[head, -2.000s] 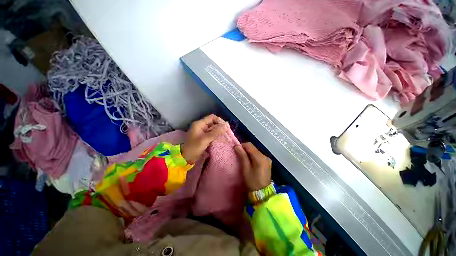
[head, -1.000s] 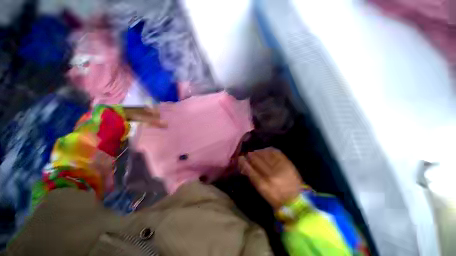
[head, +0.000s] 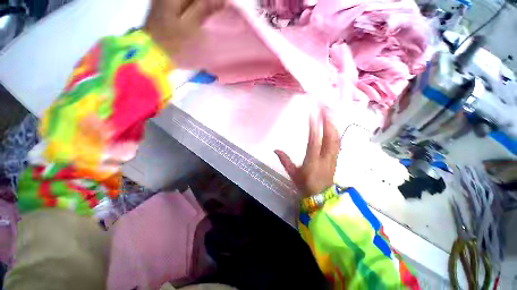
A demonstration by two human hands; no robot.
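Note:
A pink panel (head: 244,54) and a blurred pale pink edge (head: 289,59) lie or hang over the white table, between my hands. My left hand (head: 181,28) is at the panel's left end, blurred and cut by the top edge; its fingertips are unclear. My right hand (head: 317,158) is over the table, palm down, fingers and thumb spread; its fingertips reach the lower end of the pale edge. More pink panels (head: 159,238) rest on or beside my lap.
A heaped pink bundle (head: 380,39) lies at the back. A blue-striped sewing machine (head: 442,85) stands right, with black scraps (head: 422,184) beneath. Brass-coloured shears handles (head: 469,263) and grey-white strips (head: 479,198) lie far right. The ruled table edge (head: 227,153) crosses in front.
The view has swung back from the lap to the table. Both hands have moved from the lap up over the table. The pink panels on the lap now show at lower left.

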